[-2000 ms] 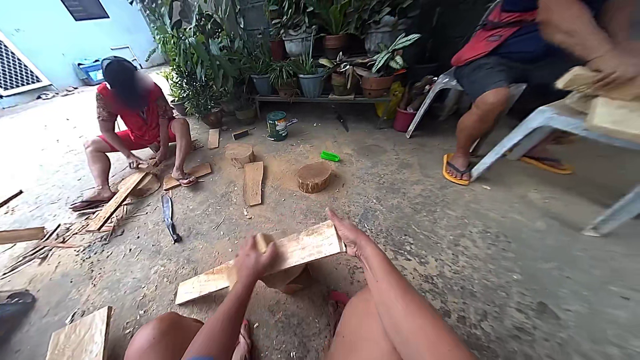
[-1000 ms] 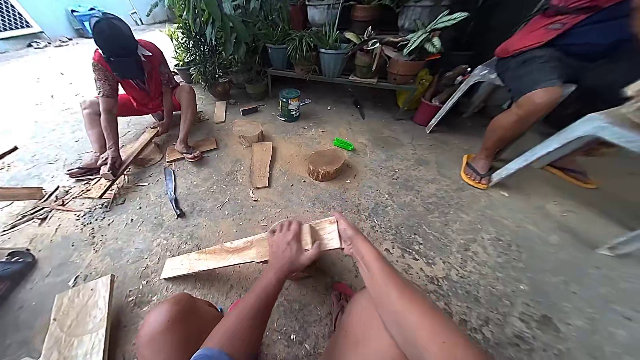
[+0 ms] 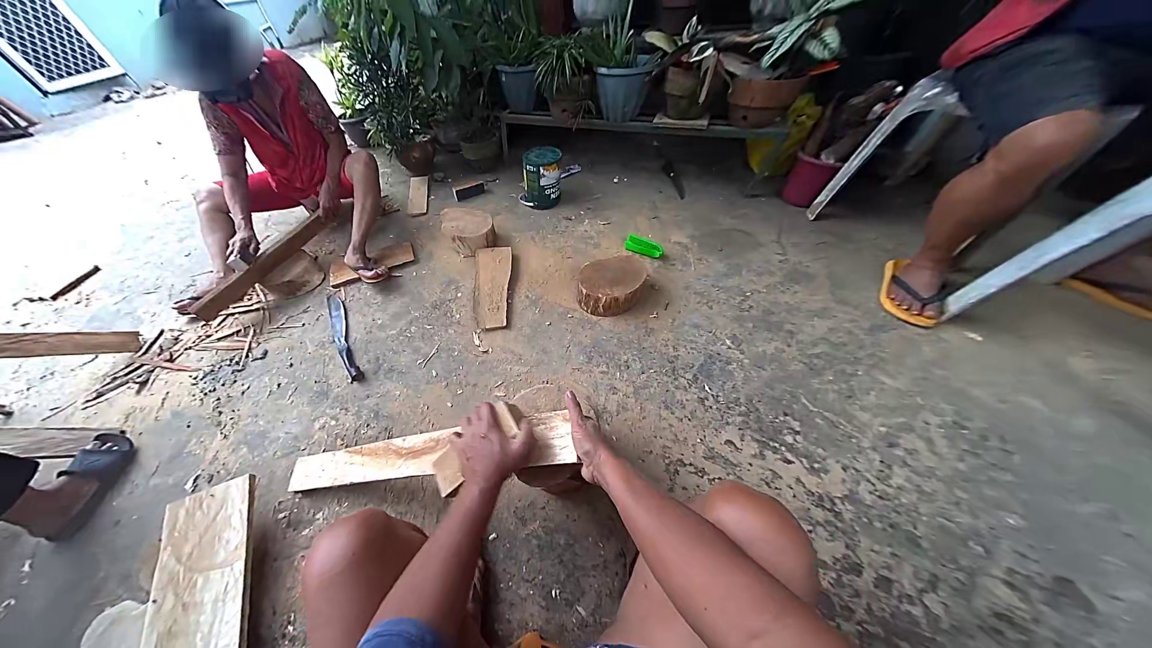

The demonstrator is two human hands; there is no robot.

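Observation:
A long pale wooden board (image 3: 378, 461) slants across in front of my knees, its right part resting on a round wood stump (image 3: 549, 479). My left hand (image 3: 490, 445) grips a small wooden block (image 3: 448, 472) flat on the board's top face, right of the middle. At the board's right end, my right hand (image 3: 587, 438) holds the edge with its palm and upright fingers. The underside of the block and part of the stump are hidden.
Another board (image 3: 202, 567) lies lower left. Ahead are a machete (image 3: 340, 337), wood slices (image 3: 612, 285), a short board (image 3: 492, 288), a green brush (image 3: 643, 246) and a can (image 3: 542, 178). A person (image 3: 279, 144) works a plank at left; another sits at right. A sandalled foot (image 3: 76, 486) is at left.
Compared with two seconds ago, my left hand and the block are nearer the board's right end. My right hand has stayed at that end.

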